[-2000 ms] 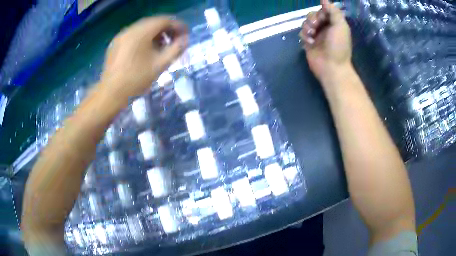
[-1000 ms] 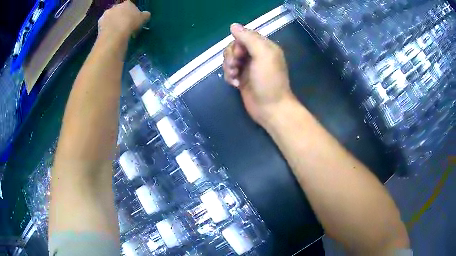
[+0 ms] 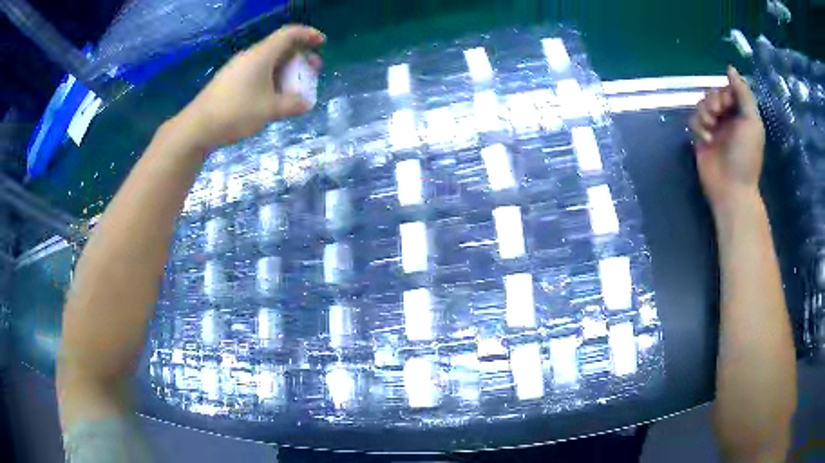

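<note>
A clear blister tray (image 3: pixel 461 258) lies in front of me, with rows of pockets; the right columns hold bright white blocks, and the left columns look duller and blurred. My left hand (image 3: pixel 288 77) is above the tray's far left edge and holds a white part (image 3: pixel 298 80) between thumb and fingers. My right hand (image 3: pixel 728 113) is to the right of the tray, over the metal rail's end, with its fingers curled and the index finger pointing up. Whether it holds anything cannot be told.
The green conveyor belt (image 3: pixel 380 34) runs beyond the tray. A silver-white rail (image 3: pixel 665 87) borders the black work surface (image 3: pixel 680 271). More clear trays (image 3: pixel 801 163) are at the right edge. A blue bin edge (image 3: pixel 56 127) is at the upper left. A loose white part (image 3: pixel 740 42) is at the upper right.
My left hand has come back from over the belt to the tray, now with a white part. In view, the tray has shifted right and my right hand is farther right.
</note>
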